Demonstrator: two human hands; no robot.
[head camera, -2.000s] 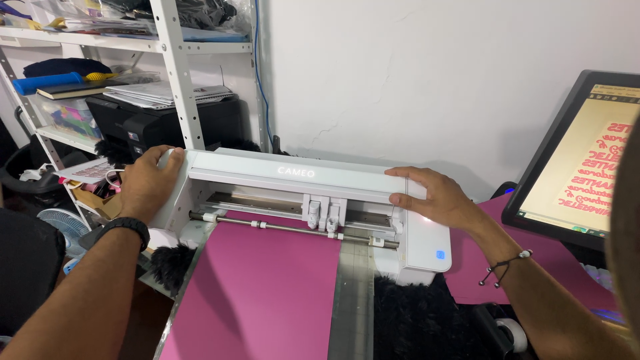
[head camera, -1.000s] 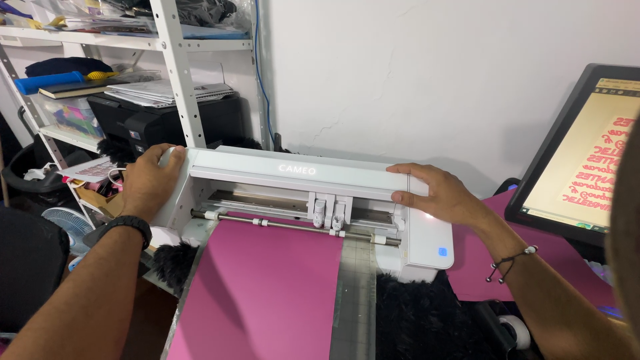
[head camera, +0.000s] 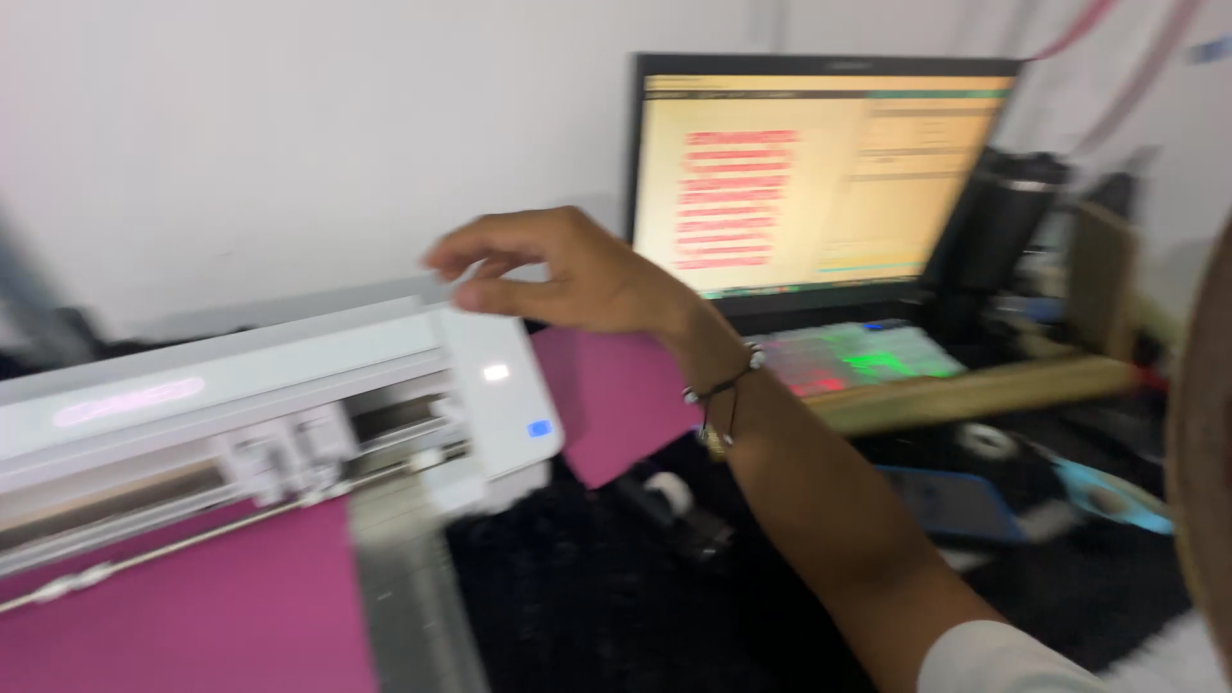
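Note:
My right hand (head camera: 558, 269) is lifted at the back right corner of a white Cameo cutting machine (head camera: 500, 395), its fingers curled and apart with nothing held. Whether a fingertip still touches the casing is too blurred to tell. The machine's tool carriage (head camera: 289, 448) sits over the right part of a pink sheet (head camera: 192, 597), which lies on a translucent cutting mat (head camera: 414, 587) under the roller bar. My left hand is out of view.
Behind my right forearm a laptop (head camera: 780, 192) shows rows of red lettering. Another pink sheet (head camera: 616, 404) lies right of the machine. Farther right are a lit keyboard (head camera: 857, 356), a blue-edged phone (head camera: 953, 505) and tape rolls (head camera: 987, 441). Black fluffy cloth (head camera: 577, 597) covers the table.
The view has swung right, and my left hand has gone out of it. My right hand, earlier resting on the machine's top right, has loosened and risen at that corner.

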